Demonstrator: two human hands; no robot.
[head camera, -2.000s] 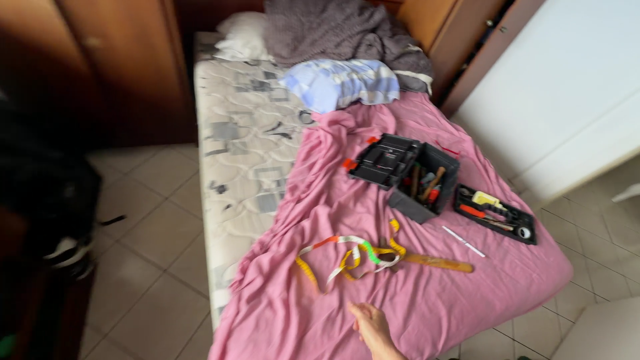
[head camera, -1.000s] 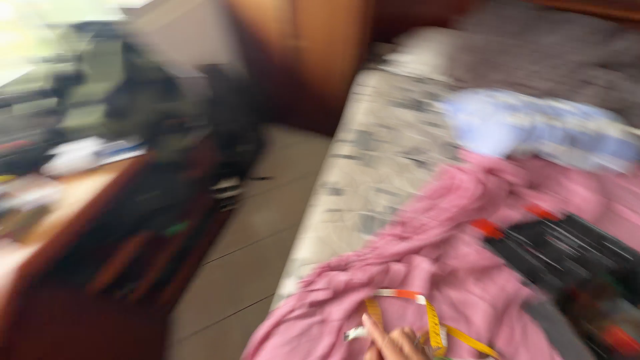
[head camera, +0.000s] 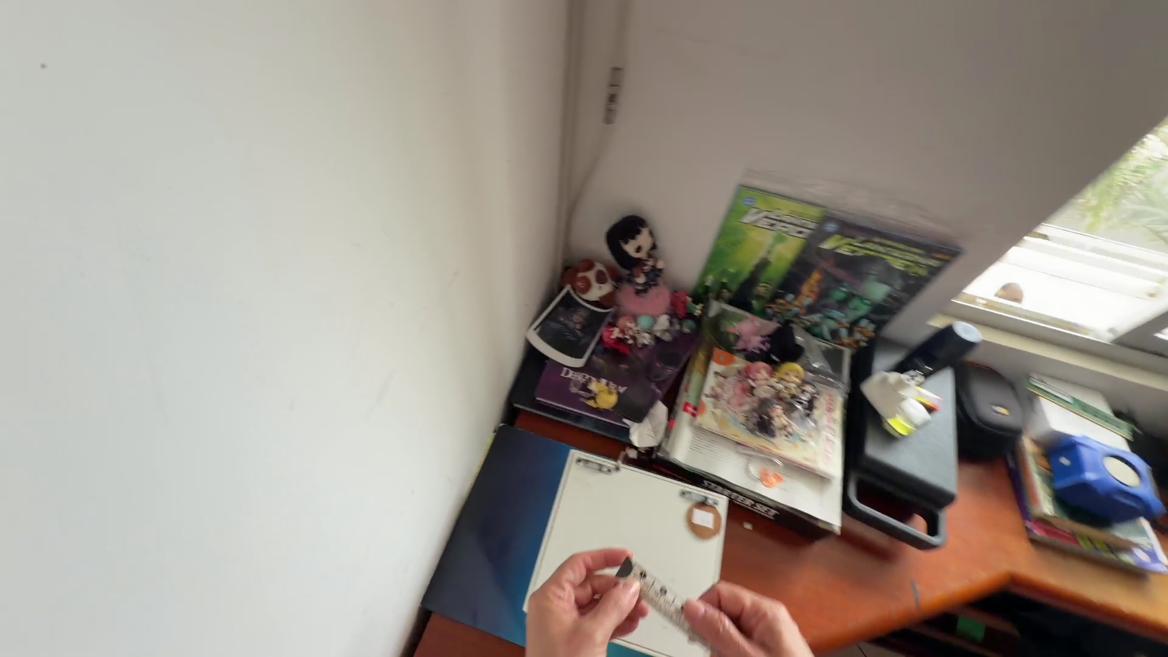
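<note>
Near the bottom of the head view, a white measuring tape (head camera: 664, 599) with black markings runs between both hands. My left hand (head camera: 589, 607) pinches it close to its dark metal end tip, thumb against fingers. My right hand (head camera: 739, 620) grips the same tape a short way along, and the rest of it is out of sight below. Both hands are above a white board with metal clips (head camera: 630, 520), which lies on a dark blue panel (head camera: 506, 529). A round brown disc (head camera: 703, 519) with a white square is on the board's right side.
A wooden desk (head camera: 958, 547) holds stacked books and magazines (head camera: 776, 411), figurines (head camera: 639, 265), a black case (head camera: 903, 456) and a blue device (head camera: 1104, 476). Two comics (head camera: 830, 265) lean against the back wall. A white wall (head camera: 274, 319) stands at left, a window (head camera: 1086, 265) at right.
The view has swung from the bed with the pink sheet and toolbox to the desk. The yellow and white tape lay on the bed earlier; now both hands hold a tape.
</note>
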